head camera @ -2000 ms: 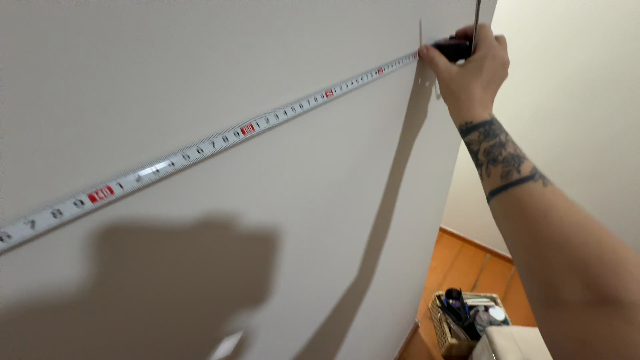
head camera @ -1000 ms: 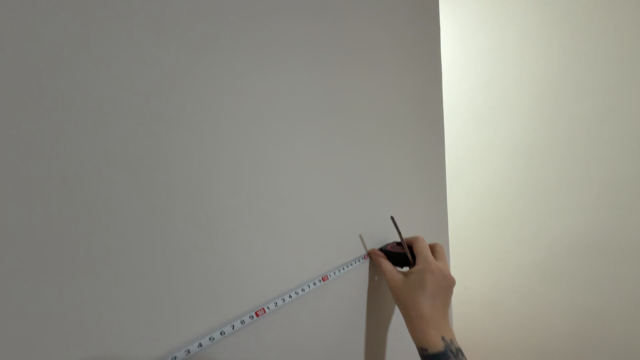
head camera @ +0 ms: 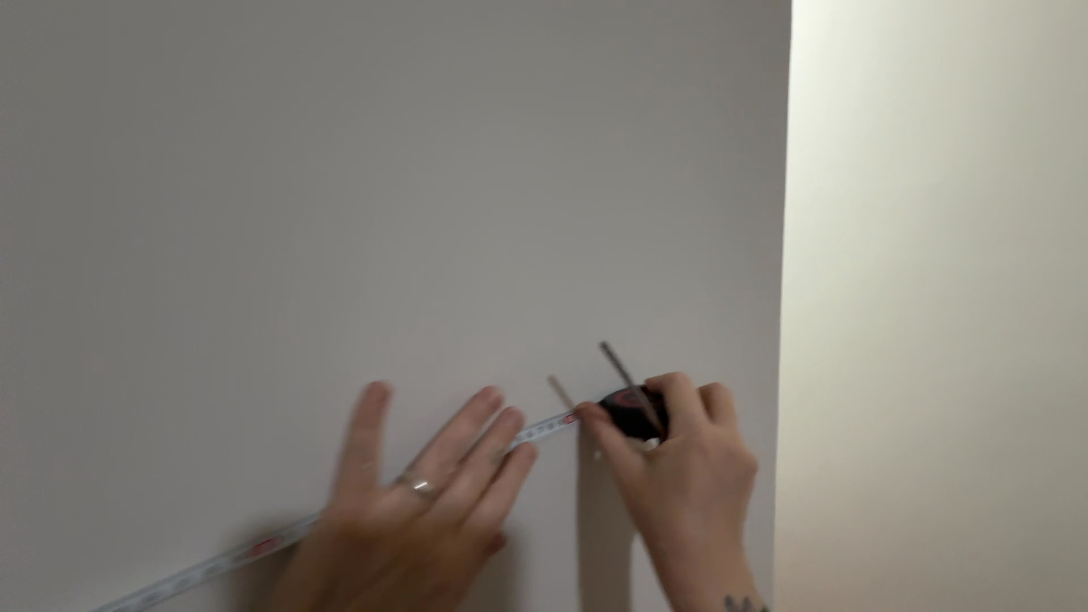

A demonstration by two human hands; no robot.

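My right hand grips the dark case of a tape measure against a pale wall, its thumb by the mouth where the blade comes out. A thin dark stick, possibly a pencil, juts up and left from the same hand. The metal tape blade slants from the case down to the lower left; its far end is out of view. My left hand, blurred and wearing a ring, has its fingers spread over the middle of the blade and hides part of it. Whether it touches the blade or wall cannot be told.
The grey-looking wall face ends at a vertical edge right of my right hand. Beyond that edge is a brighter, cream wall surface. Shadows of the hands and stick fall on the nearer wall.
My left hand has come into view over the blade. My right hand still holds the tape case at the wall. The view has swung upward from the floor and basket seen two seconds ago.
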